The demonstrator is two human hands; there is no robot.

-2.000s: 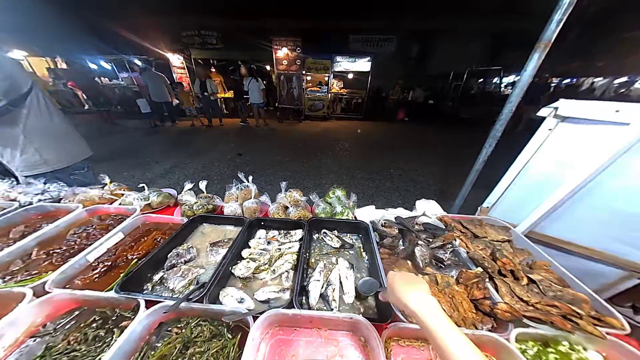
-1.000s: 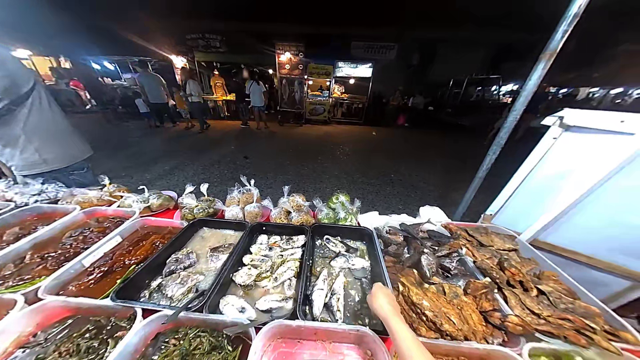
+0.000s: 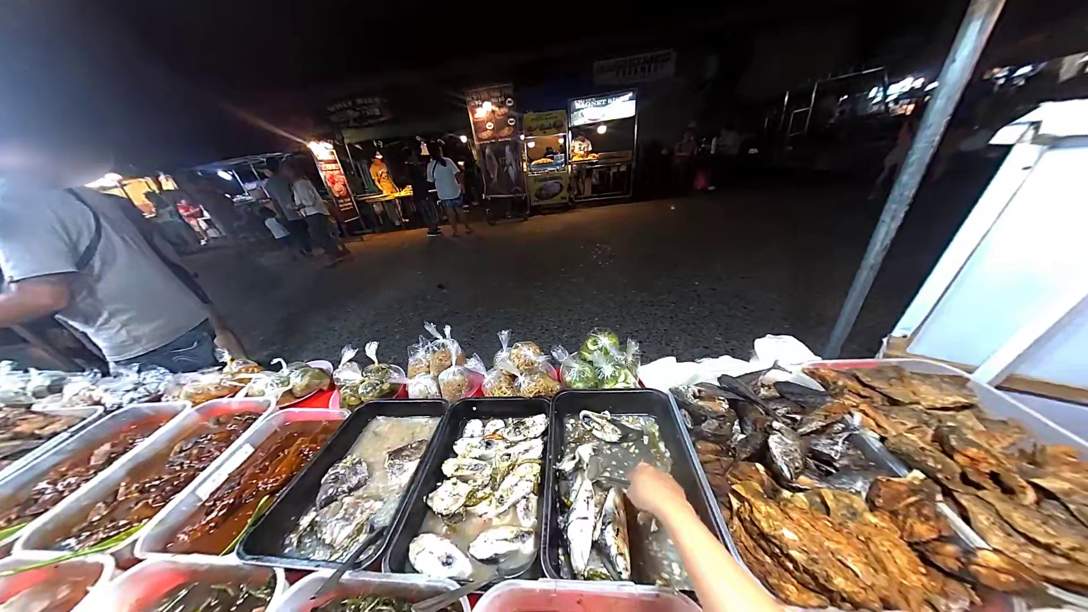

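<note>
My right hand (image 3: 656, 490) reaches in from the lower right over the right-hand black tray (image 3: 557, 531). It is closed on a serving utensil (image 3: 614, 466), whose greyish end lies low among the food; its exact shape is hard to tell. Whole silvery fish (image 3: 581, 520) in cloudy broth lie just left of my fingers. Beside this stands a middle black tray holding fish pieces (image 3: 503, 541) in broth, and left of it another black tray with fish chunks (image 3: 344, 514). My left hand is out of view.
Fried fish (image 3: 816, 531) fill trays at the right. Tubs of reddish-brown stew (image 3: 246, 476) stand left, with knotted plastic bags of food (image 3: 523, 365) along the back edge. A metal pole (image 3: 914, 183) rises behind. A person in a grey shirt (image 3: 144, 272) is at the far left.
My right hand has moved from the right-hand black tray's right edge to over its middle. The utensil's end, at that edge two seconds ago, is now in the food.
</note>
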